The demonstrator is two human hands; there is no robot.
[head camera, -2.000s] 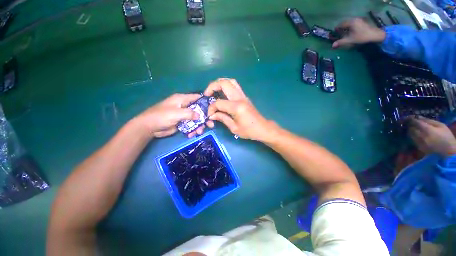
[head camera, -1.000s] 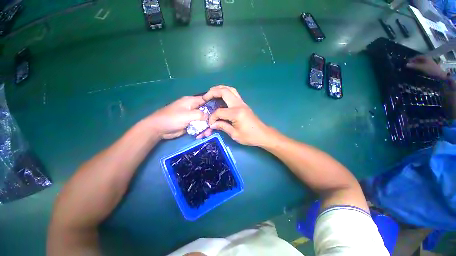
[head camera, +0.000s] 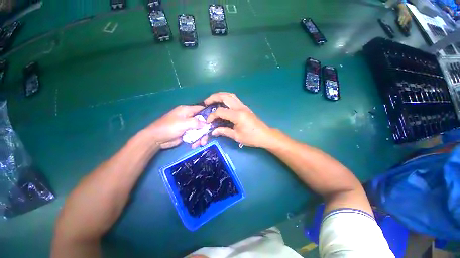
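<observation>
A phone assembly [head camera: 197, 133] with a bright silvery board side is held between my hands, just beyond the blue parts bin. My left hand [head camera: 176, 125] grips it from the left. My right hand [head camera: 237, 121] is on its right side, with the fingers bent over its dark upper end. A dark piece shows under my right fingers; I cannot tell whether it is separate from the phone. The bright blue parts bin [head camera: 234, 195] holds many thin black parts.
Phone assemblies lie at the far side [head camera: 187, 31] and at the right [head camera: 312, 75]. A black phone tray [head camera: 411, 90] is at right, beside a co-worker's blue sleeve [head camera: 418, 189]. A clear parts bag [head camera: 22, 166] lies at left. A blue stool [head camera: 386, 234] shows below the table edge.
The phone in my hands has tilted slightly, and my right fingers have shifted over it. More phones show at the far side. The co-worker's hands have left the phones and the tray.
</observation>
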